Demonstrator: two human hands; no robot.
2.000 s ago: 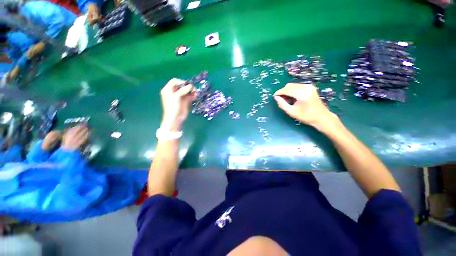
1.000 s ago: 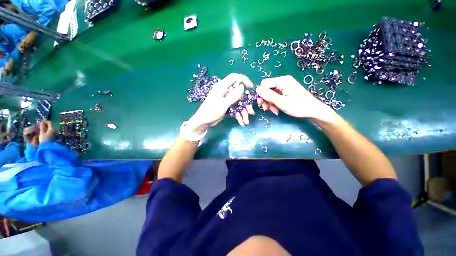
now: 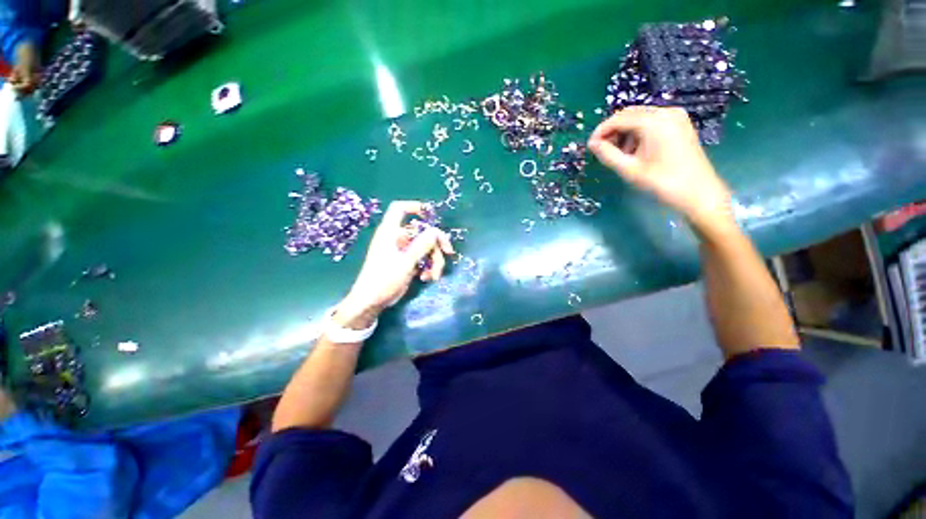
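My left hand, with a white wristband, holds a few small shiny metal pieces in its curled fingers. A pile of silver-purple pieces lies to its left. Tiny open rings are scattered singly beyond it. A tangled heap of rings and clasps lies right of them, with darker metal pieces nearer me. My right hand is raised between this heap and the dark stacked block, thumb and forefinger pinched together. Whether anything small is between its fingertips cannot be told.
A white square piece and a small round piece lie far left on the green table. A neighbour's card of pieces and blue sleeve are near left. A grey tray stack stands at the far left.
My hands came together over the pieces, then parted. My right hand moved right, towards the stacked block. My left hand stays near the middle with pieces in it. The view has turned right.
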